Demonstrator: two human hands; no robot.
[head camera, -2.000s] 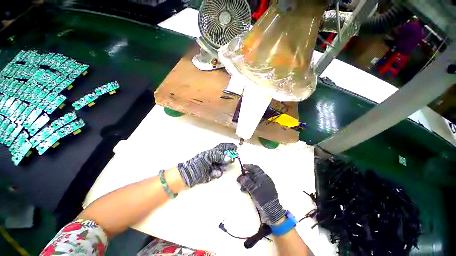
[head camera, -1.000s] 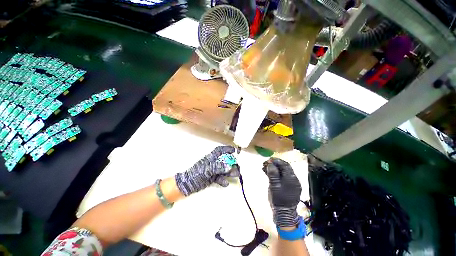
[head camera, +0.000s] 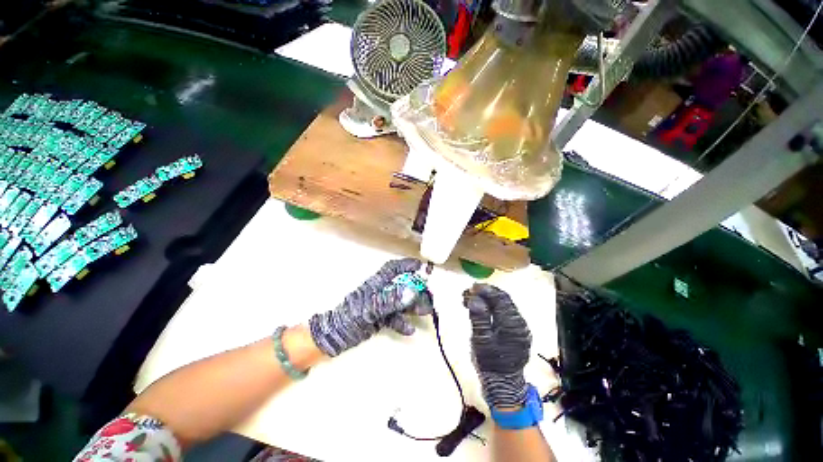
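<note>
My left hand, in a striped grey-black knit glove, holds a small teal-green circuit board just below the tip of the white cone. A thin black cable runs down from the board to a tied bundle on the cream-white work board. My right hand, in a darker glove, is raised to the right of the circuit board and does not touch it. Its fingertips are close together; whether they pinch something tiny cannot be told.
Rows of circuit boards lie on a black mat at left. A black cable pile is at right. Behind the work board stand a brown wooden stand, a yellow item and a desk fan. A plastic-wrapped hood hangs above.
My right hand has let go of the cable near the board and moved right, then slightly back left. The cable now hangs from the board to its bundle. My left hand still holds the board.
</note>
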